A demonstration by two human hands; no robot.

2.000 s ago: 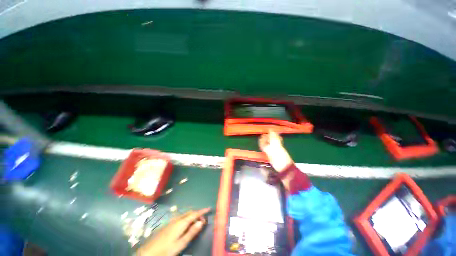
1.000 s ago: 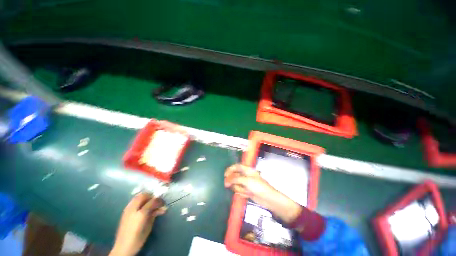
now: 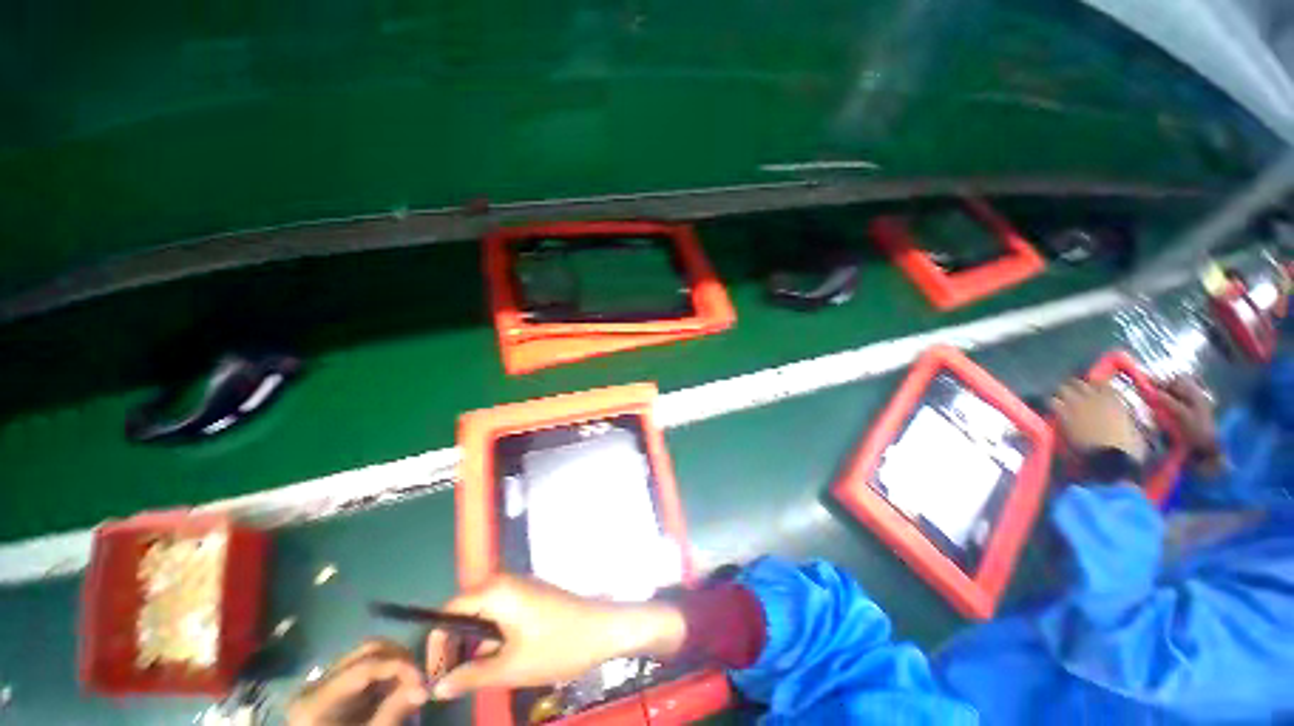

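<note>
A tablet assembly (image 3: 593, 518) with a silver-white battery lies in an orange-red foam tray (image 3: 478, 496) in front of me. My right hand (image 3: 518, 638) reaches across the tray's lower part and holds dark tweezers (image 3: 433, 618) between its fingers. My left hand (image 3: 362, 688) is at the bottom edge, partly cut off, its fingertips close to the right fingertips; whether it pinches a small pad I cannot tell. The red parts bin (image 3: 100, 610) at the left holds a heap of cream pads (image 3: 182, 599).
Another framed tablet (image 3: 944, 475) lies to the right. A person in a blue smock (image 3: 1135, 610) handles a further red frame. Framed tablets (image 3: 610, 277) and shiny black curved items (image 3: 220, 397) sit on the green belt beyond the white strip (image 3: 752, 386).
The view has swung right. My right hand has moved from the tray's left edge to beside my left hand, at the tray's lower left. The neighbouring person's hands now show.
</note>
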